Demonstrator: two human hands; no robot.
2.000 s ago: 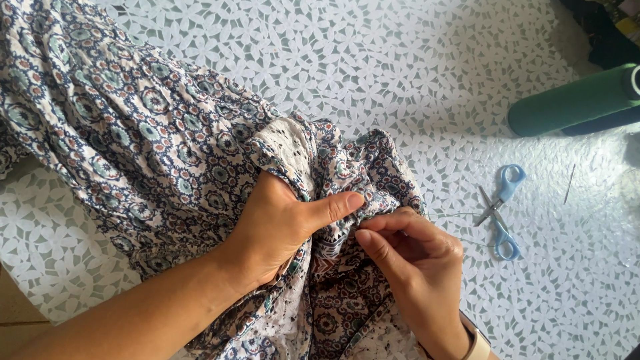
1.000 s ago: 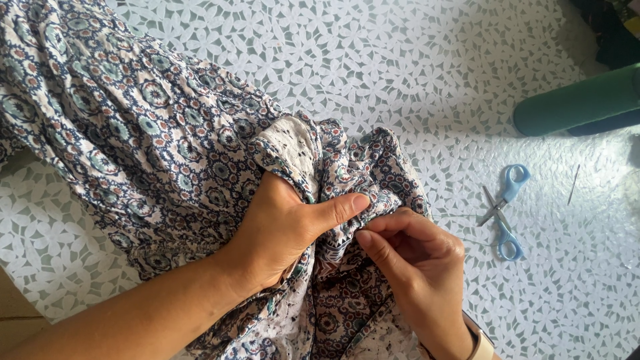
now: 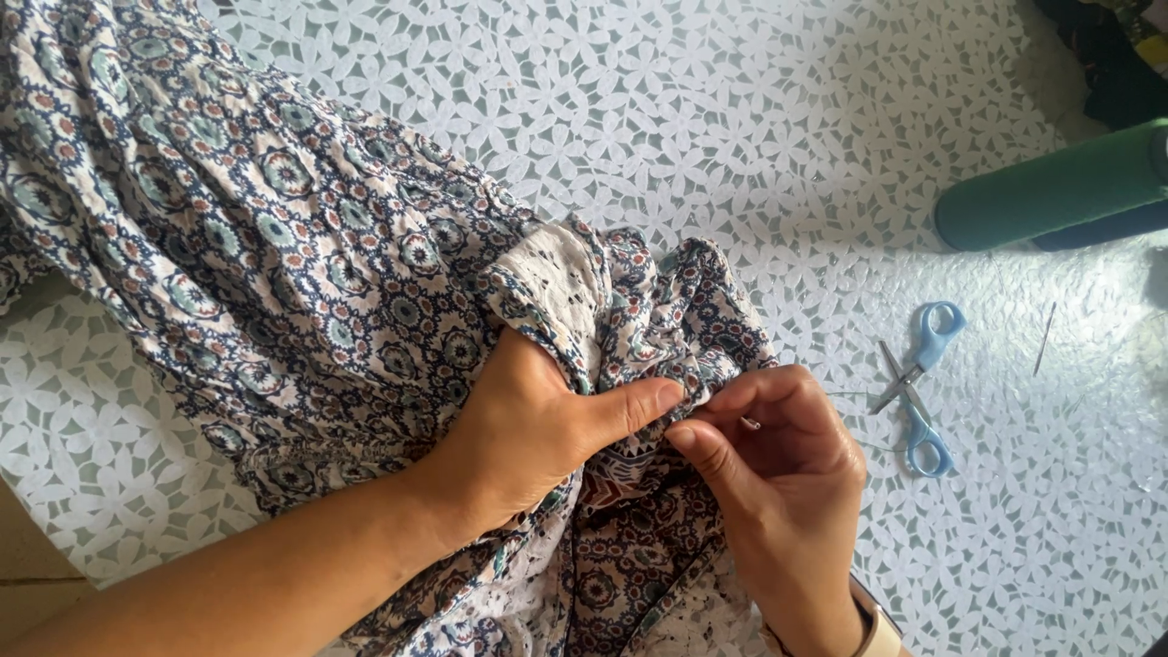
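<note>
A patterned cloth garment [image 3: 356, 237] lies bunched across the left and middle of the view. My left hand [image 3: 547, 424] grips its folds, the thumb on top and the fingers hidden beneath the cloth. Close to that thumb, my right hand [image 3: 776, 465] pinches at the bunched fabric with thumb and forefinger. A small shiny metal tip [image 3: 750, 422], perhaps of a needle, shows by the right fingers; the rest of it is hidden. Blue-handled scissors [image 3: 915, 376] lie with blades apart to the right of my right hand, a thin thread near them.
A floral-patterned table cover [image 3: 639, 109] spreads under everything. A thin needle-like item [image 3: 1046, 338] lies right of the scissors. A green cylindrical container [image 3: 1049, 187] rests on its side at the right, a dark blue item against it. Dark cloth [image 3: 1109, 73] sits at the top right corner.
The right thumb and forefinger have shifted slightly at the fold, and a small metal tip now shows beside them. The left hand keeps its hold on the cloth.
</note>
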